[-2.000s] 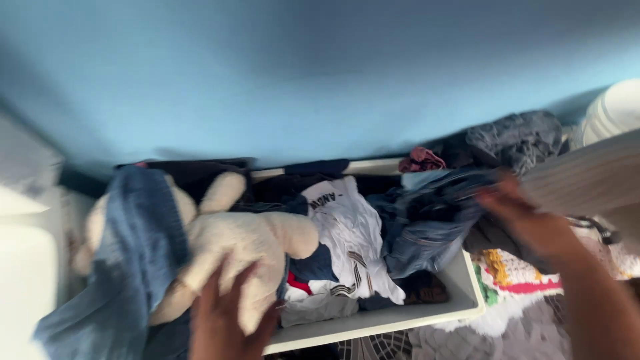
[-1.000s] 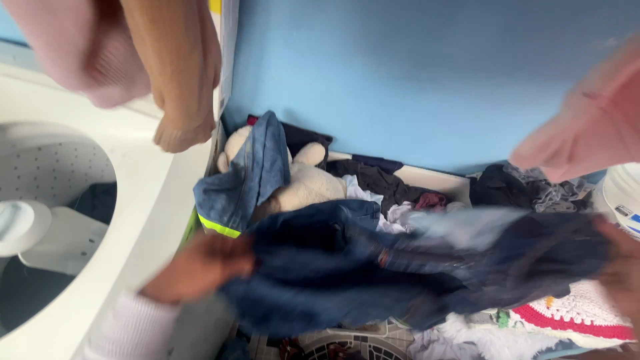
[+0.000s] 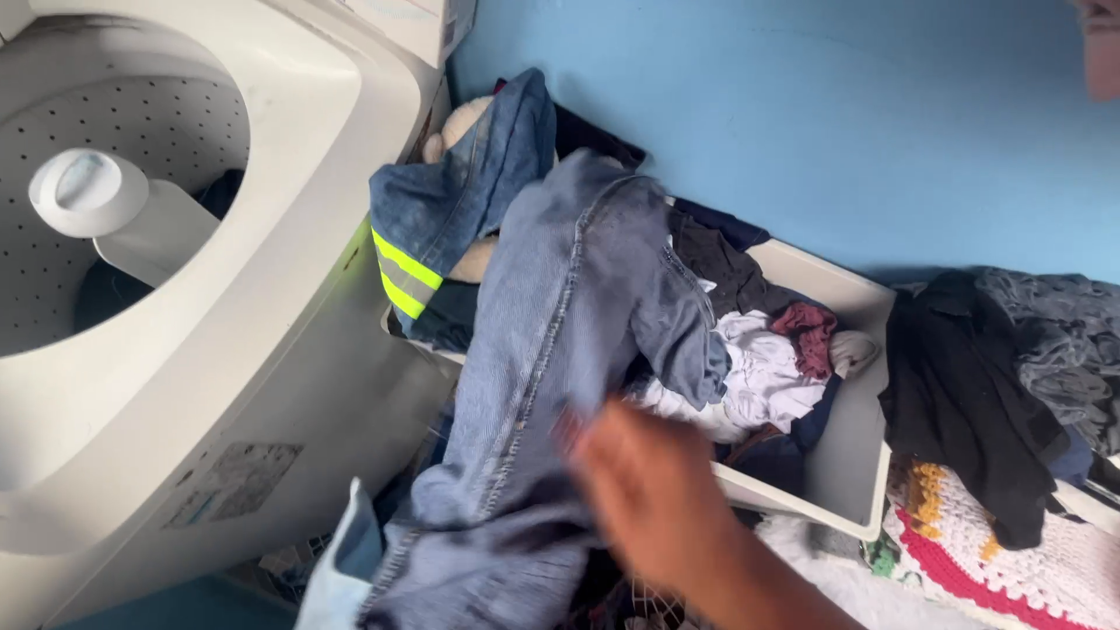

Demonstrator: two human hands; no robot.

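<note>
A pair of blue denim jeans (image 3: 547,350), with the seams showing, lies stretched over the left part of a white bin (image 3: 862,499) and hangs down toward the bottom edge. Over its middle is my right hand (image 3: 652,490), blurred, fingers curled against the denim; whether it grips the cloth is unclear. My left hand cannot be seen. Left of the jeans, a darker denim garment with a neon-yellow and grey band (image 3: 455,201) covers part of a cream plush toy (image 3: 468,118). White clothes (image 3: 766,367) and a maroon cloth (image 3: 805,337) lie in the bin.
An open top-loading washing machine (image 3: 297,219) stands at the left, with dark cloth in its drum. Black clothing (image 3: 962,394) and grey cloth (image 3: 1067,341) lie right of the bin, above a crocheted piece (image 3: 989,560). A blue wall (image 3: 787,114) rises behind. Pink cloth (image 3: 1101,52) shows at the upper right.
The dark denim held between both hands one second ago is no longer stretched between them; lighter denim now spans the bin. My left hand has left the view. The view has shifted toward the washing machine.
</note>
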